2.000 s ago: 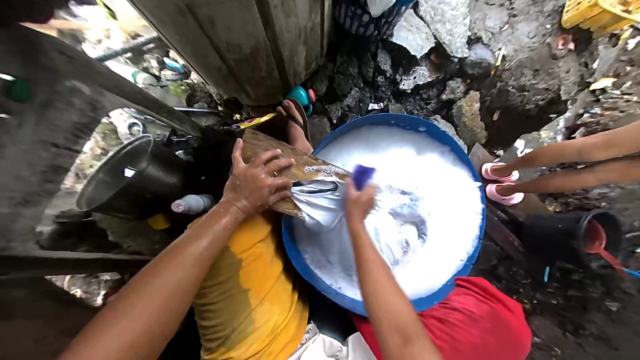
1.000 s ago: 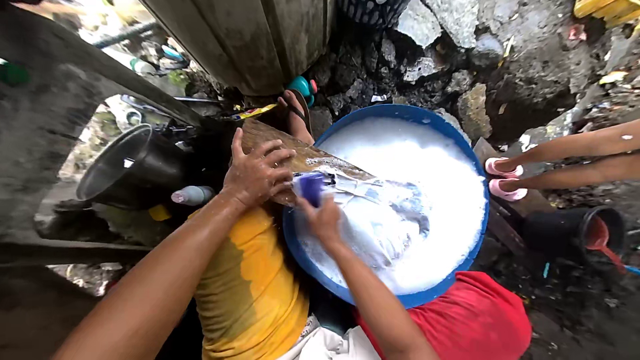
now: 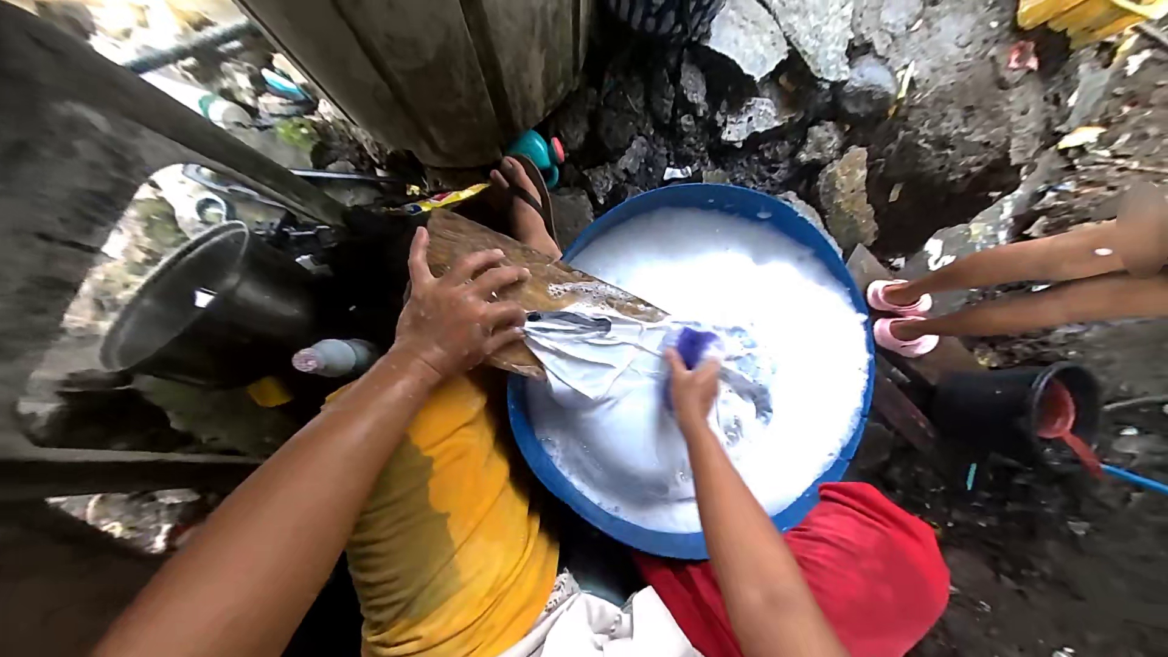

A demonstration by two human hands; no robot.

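Note:
A round blue basin (image 3: 853, 438) full of white suds stands between my knees. A wet wooden board (image 3: 584, 285) slopes from the left over its rim. White wet cloth (image 3: 602, 365) lies over the board's lower part and into the suds. My left hand (image 3: 461, 315) presses flat on the board and the cloth's near end, fingers spread. My right hand (image 3: 695, 379) grips a purple scrubbing brush (image 3: 697, 347), blurred, on the cloth near the board's lower end. The brush's underside is hidden.
A dark bucket (image 3: 173, 301) and a bottle (image 3: 336, 357) stand at the left. Another person's legs (image 3: 1022, 283) in pink shoes are close to the basin's right. Beside them lies a black pail (image 3: 995, 406) with a red dipper (image 3: 1057, 411). Broken rocks (image 3: 748, 41) lie beyond the basin.
My right hand moved with the brush up the cloth toward my left hand, then back down toward the basin's middle. My left hand has stayed on the board.

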